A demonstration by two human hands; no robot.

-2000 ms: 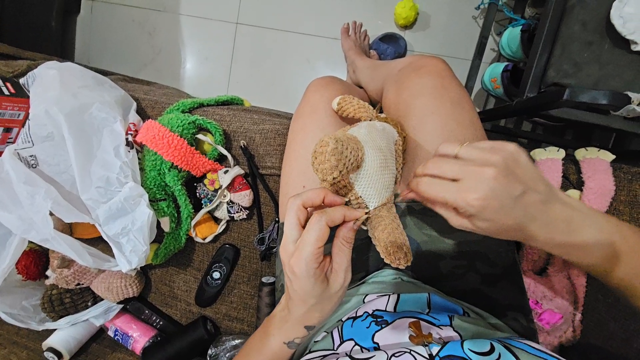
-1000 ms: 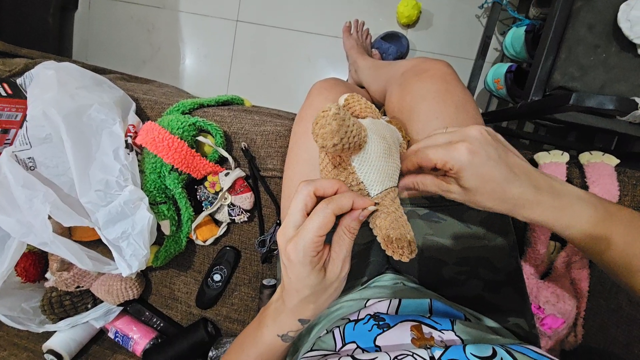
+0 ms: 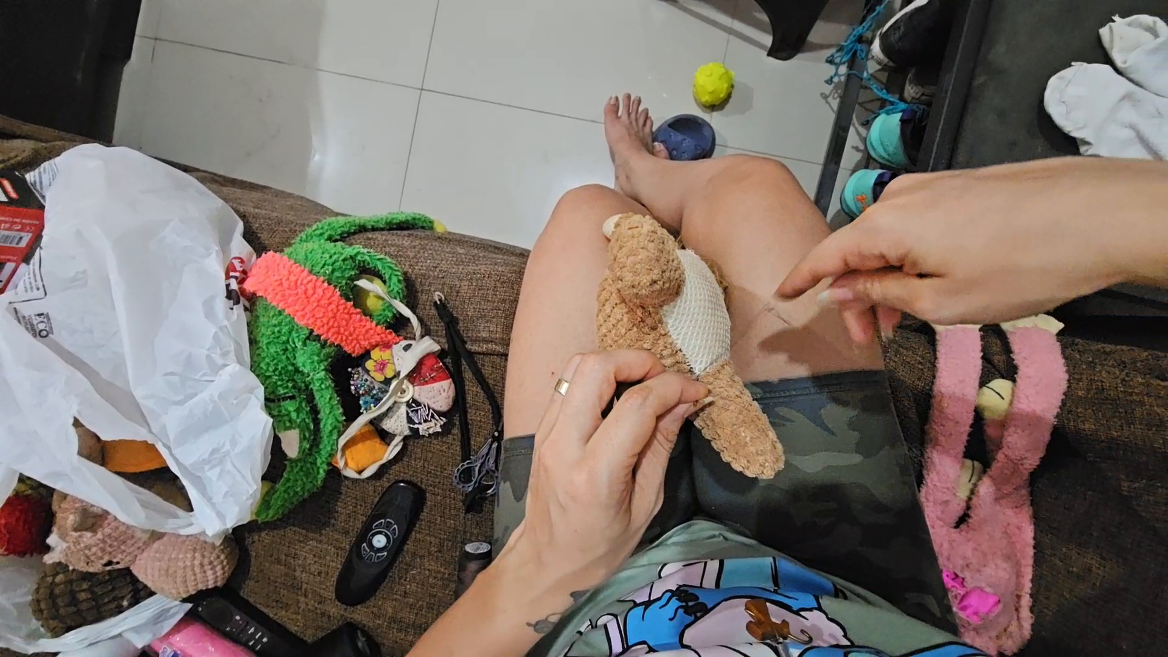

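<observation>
A tan crocheted stuffed toy (image 3: 639, 315) with a cream belly panel lies across my thighs. My left hand (image 3: 602, 438), a ring on one finger, pinches the toy where its lower limb meets the body. Off to the toy's right, my right hand (image 3: 912, 260) is raised over my thigh, thumb and index finger close together. A faint thin line, perhaps thread, shows near those fingertips; whether they hold a needle is too small to tell.
Left on the brown sofa are a white plastic bag (image 3: 146, 319), green plush (image 3: 301, 365), a pouch of pins (image 3: 401, 392), a black remote control (image 3: 380, 543) and a black cord (image 3: 465, 383). Right lies pink plush (image 3: 985, 529). A yellow ball (image 3: 713, 85) sits on the floor.
My right hand has moved away from the toy, to the right and up. My left hand still pinches the toy near its lower limb.
</observation>
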